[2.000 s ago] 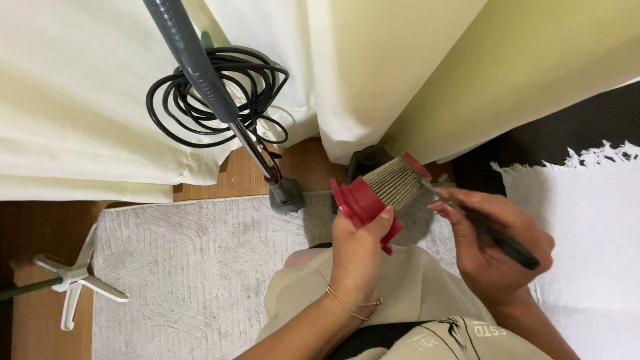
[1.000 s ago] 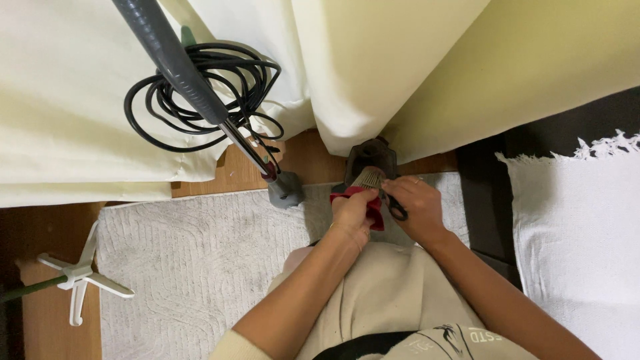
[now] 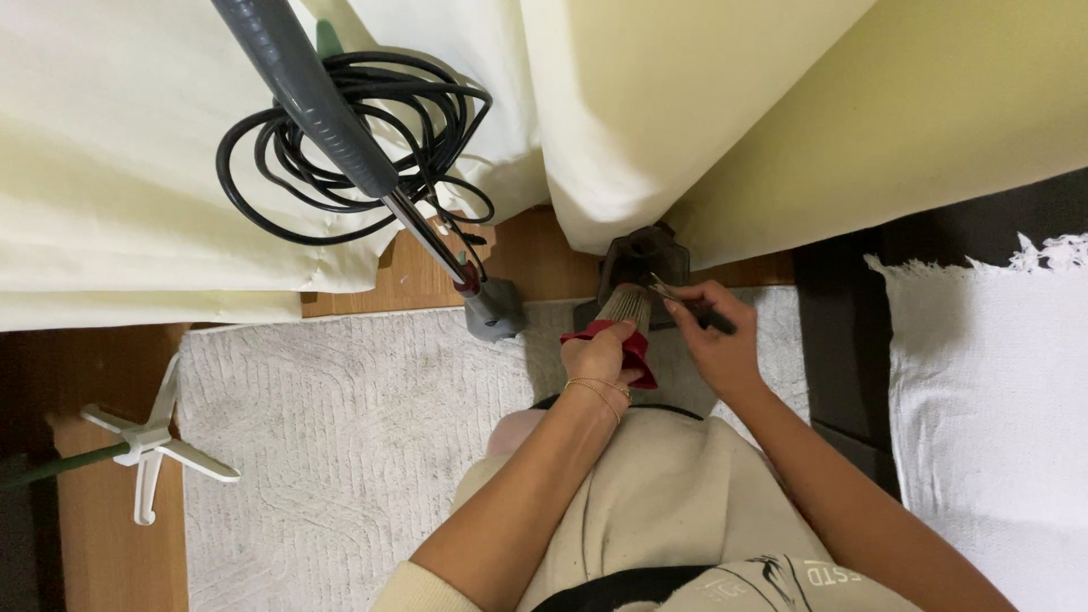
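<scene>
My left hand (image 3: 602,355) grips the red plastic end of a pleated vacuum cleaner filter (image 3: 627,308), its grey pleats pointing away from me. In my right hand (image 3: 718,327) is a slim metal-tipped tool with a dark handle (image 3: 712,318), perhaps scissors or tweezers; its exact kind cannot be told. The tip lies just right of the filter's far end, and whether it touches is unclear. Beyond and below the filter sits a dark translucent dust container (image 3: 650,255), open side up, partly hidden by the filter.
An upright vacuum cleaner's grey tube (image 3: 310,98) with a coiled black cable (image 3: 365,144) stands at the upper left. Long cream curtains (image 3: 680,102) hang ahead. A pale rug (image 3: 340,442) covers wooden floor; a white stand foot (image 3: 151,442) is left, a white fringed cloth (image 3: 994,382) right.
Two seconds ago both hands held the filter and tool higher and nearer to me; they are now down by the dark container. The tool has shifted slightly off the filter since one second ago.
</scene>
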